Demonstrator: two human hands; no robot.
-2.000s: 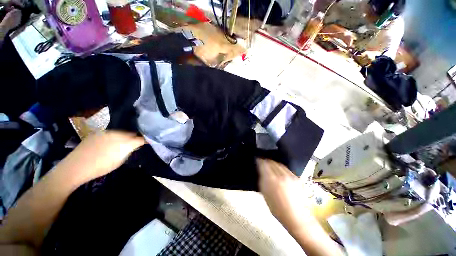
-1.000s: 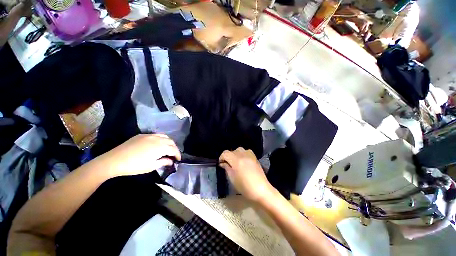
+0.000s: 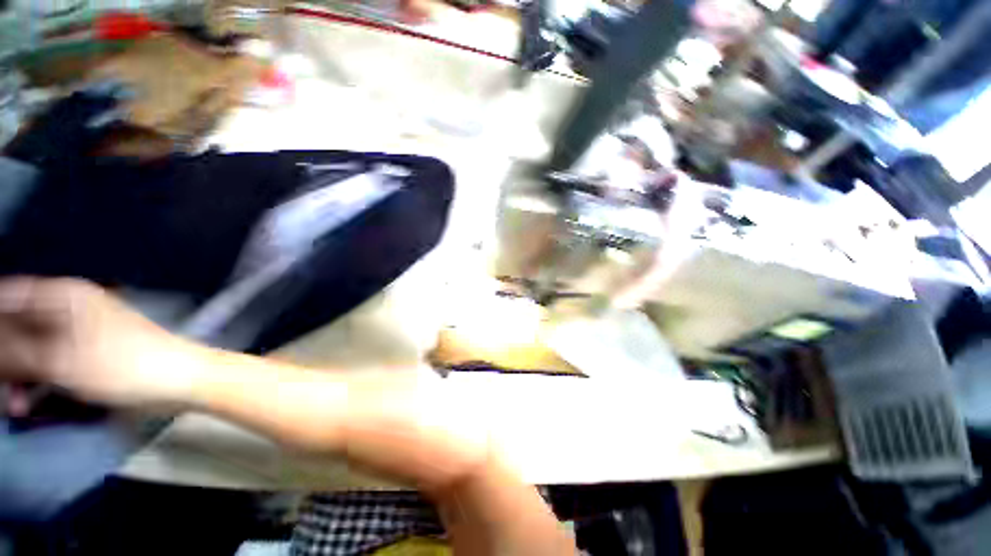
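The frame is strongly blurred. The black garment piece [image 3: 141, 217] with pale grey-blue stripes lies on the white table at left, cut off by the picture's left edge. My right hand [image 3: 65, 342] is over its near part at the left edge, back of the hand up. Its fingers are smeared and partly cut off, so I cannot tell if they grip the cloth. My right forearm crosses the table from bottom centre. My left hand is not in view.
The sewing machine's yellowish bed patch [image 3: 505, 342] is at centre, under the dark grey lamp tube [image 3: 619, 87]. A small lit screen [image 3: 802, 328], black scissors handles [image 3: 730, 437] and a grey lattice basket [image 3: 907, 434] are at right. Brown material [image 3: 163, 81] lies at upper left.
The view has swung right, bringing the table's right end and basket in. The garment and my right hand now sit farther left in the picture. My left hand has left the picture.
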